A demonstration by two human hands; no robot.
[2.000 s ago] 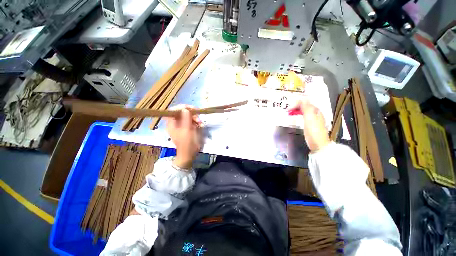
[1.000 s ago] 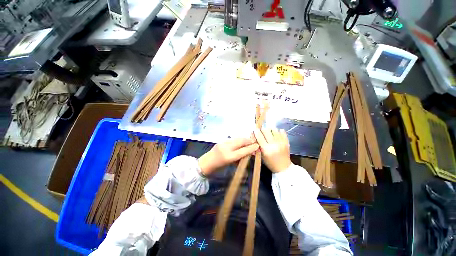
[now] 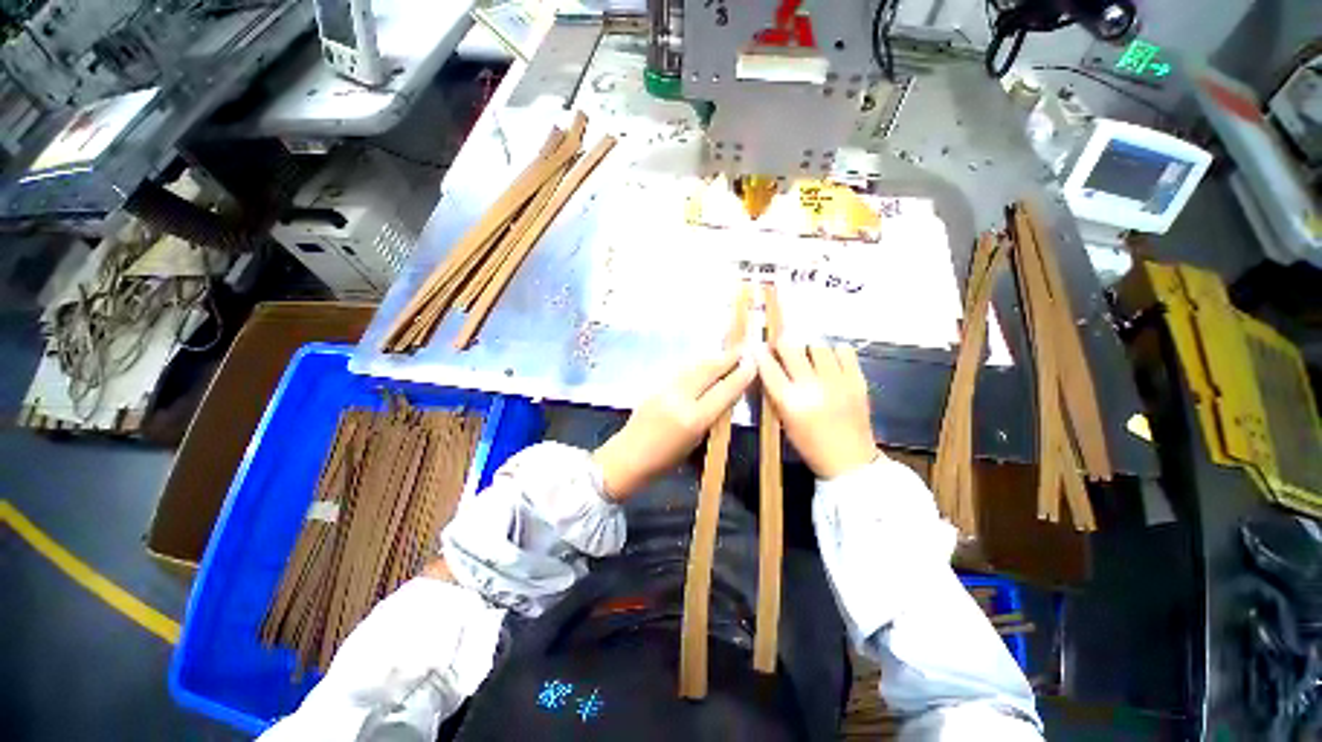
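Observation:
Two brown straps lie side by side, far ends on the white template plate (image 3: 667, 276), near ends hanging over the dark apron. My left hand (image 3: 671, 426) holds the left strap (image 3: 706, 558) near its far end. My right hand (image 3: 821, 406) holds the right strap (image 3: 770, 536) beside it. My fingertips nearly meet between the straps. Whether the red-pink tool is still in my right hand cannot be seen. The orange clamp pieces (image 3: 841, 213) sit beyond the strap ends, below the grey machine head (image 3: 783, 109).
A strap pile (image 3: 500, 239) lies on the table's left, another (image 3: 1056, 363) at its right edge. A blue bin (image 3: 218, 609) of straps and a cardboard box (image 3: 218, 413) stand left. A control panel (image 3: 1138, 177) and yellow frame (image 3: 1211, 363) are right.
The straps went from my left hand, held out sideways, to both hands in front of me. Since then they have moved slightly forward onto the template and now lie apart, roughly parallel.

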